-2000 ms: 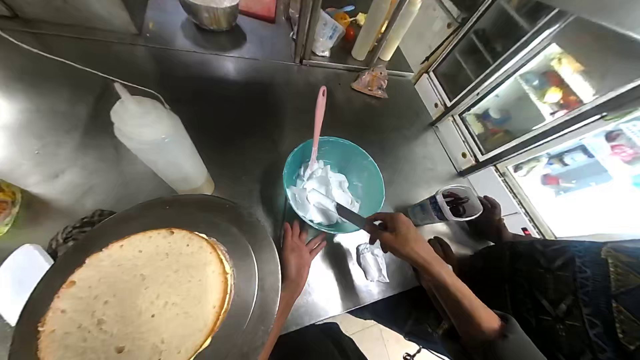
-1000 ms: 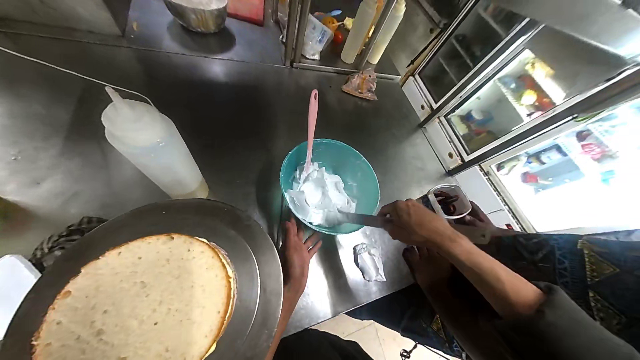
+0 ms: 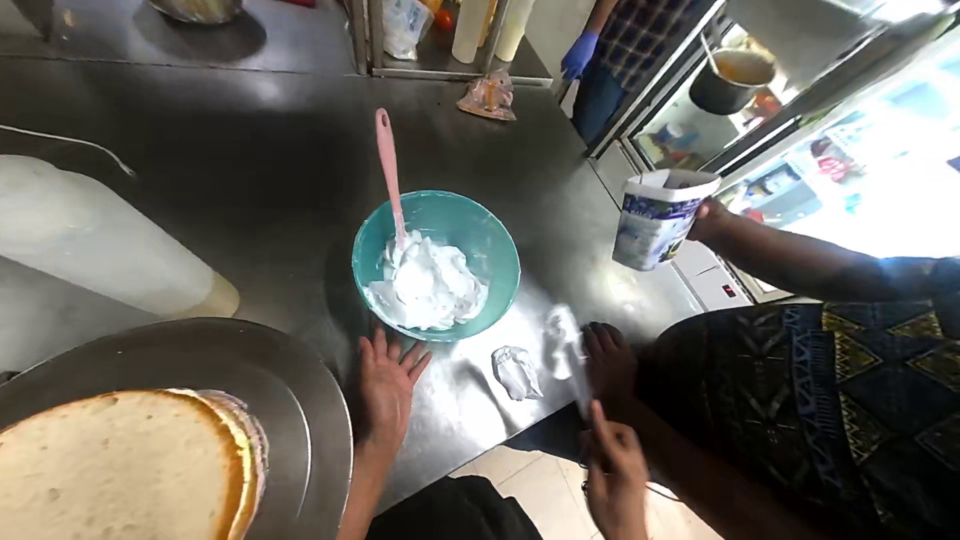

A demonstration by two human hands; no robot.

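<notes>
My right hand grips a metal spatula whose blade carries white cream, right of a small lump of white cream on the steel table. My left hand, palm up with fingers apart, is beside the lower rim of a teal bowl. White whipped cream fills the bowl's bottom, and a pink-handled spatula stands in it. At lower left, a round cake layer with cream at its edge lies on a metal turntable.
A translucent squeeze bottle lies at left. At right, a co-worker's hand holds a printed container; their other hand rests at the table edge. A plastic-wrapped item sits near the rack. Another person's gloved hand is behind.
My right hand has drawn the metal spatula out of the bowl, toward the lower right, with cream on it. The co-worker's container has been raised. A person with a gloved hand has come into view.
</notes>
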